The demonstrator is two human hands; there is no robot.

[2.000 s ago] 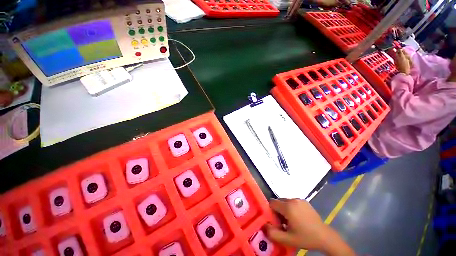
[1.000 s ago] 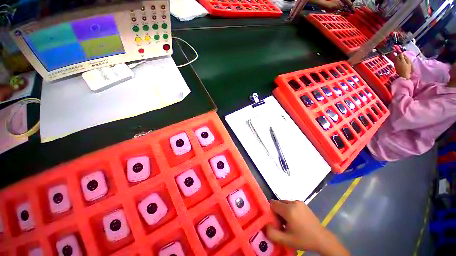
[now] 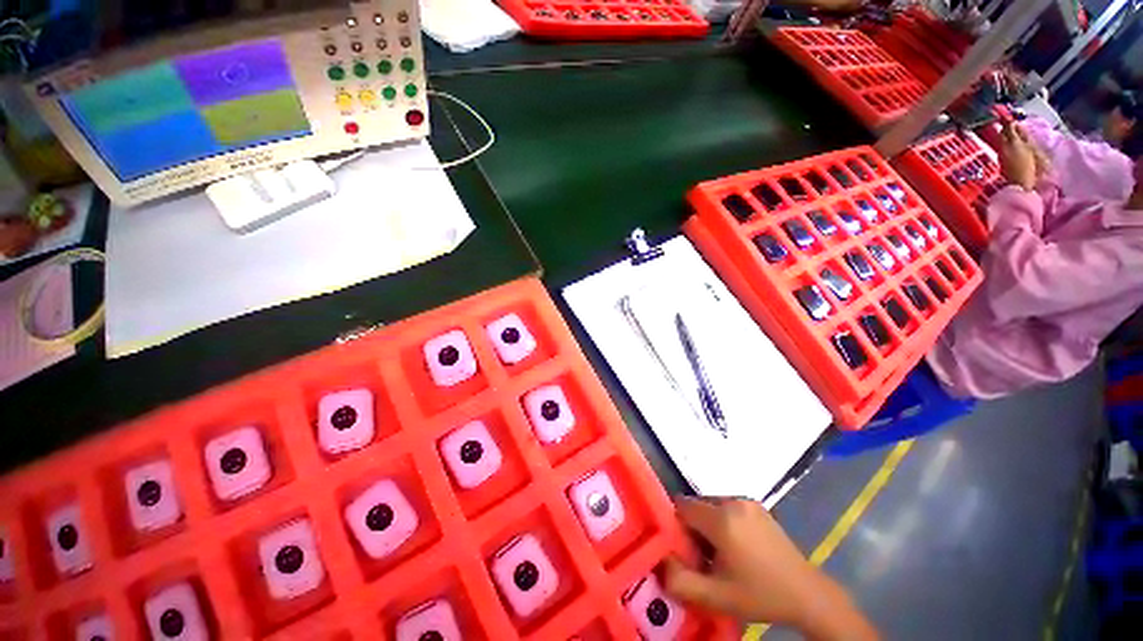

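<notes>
A red-orange foam tray (image 3: 376, 445) fills the lower left, cut off by the picture's edge. Its pockets hold smartwatch units (image 3: 381, 517) face down, pink backs with round black centres. My right hand (image 3: 748, 562) is at the tray's right edge, fingers bent over the rim beside the lower right smartwatch unit (image 3: 654, 609). The fingertips are partly hidden, but the hand seems to grip the tray's edge. My left hand is out of the picture.
A clipboard (image 3: 752, 466) with a white sheet, a dark pen (image 3: 701, 373) and a thin pale stick lies right of the tray. Beyond are stacked foam trays (image 3: 834, 251) and a person in pink (image 3: 1022, 294). A tester (image 3: 226, 100) and white block (image 3: 270, 197) stand back left.
</notes>
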